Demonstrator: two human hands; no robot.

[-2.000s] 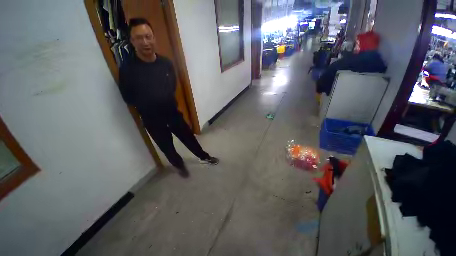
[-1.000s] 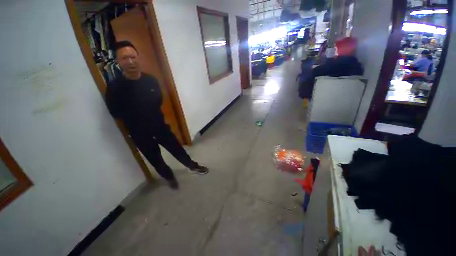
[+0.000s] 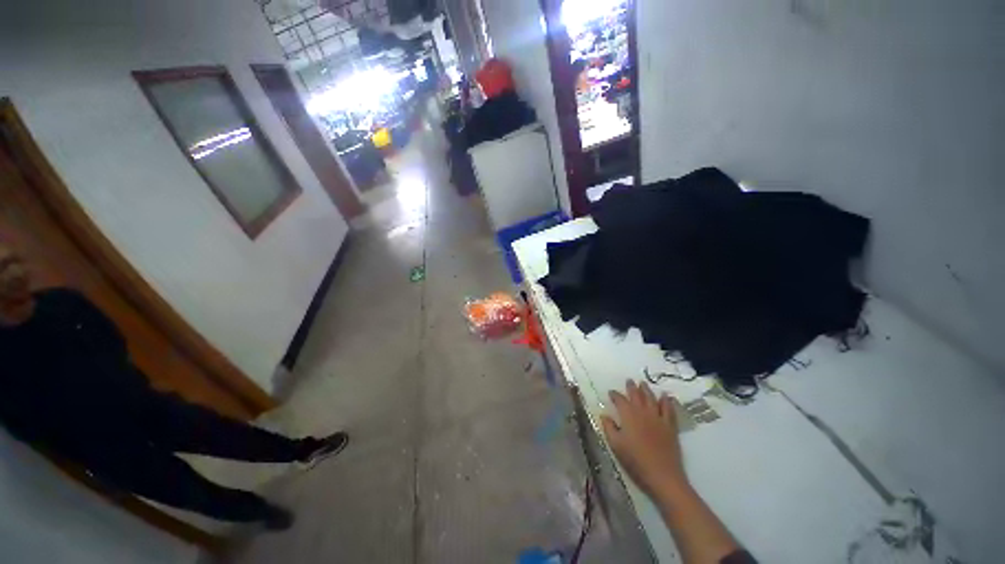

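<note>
A soft heap of matte black garment pieces [image 3: 716,275] with jagged edges lies on the white cabinet top [image 3: 793,474]. Thin black thread tails curl out at its near edge. My right hand [image 3: 645,435] is bare and rests palm down on the cabinet top, near its left edge. It is just in front of the heap, not visibly touching it. Its fingers are apart and it holds nothing visible. My left hand is not in view.
A person in black [image 3: 99,386] stands at the left, cut off by the edge. An orange-red packet [image 3: 493,316] lies on the corridor floor. A blue crate [image 3: 529,234] stands beyond the cabinet. Another person with a red head covering [image 3: 496,77] is farther back.
The view has swung right and down, so the heap and cabinet top sit nearer the middle. My right hand is now on the cabinet top; only fingertips showed at the bottom edge before.
</note>
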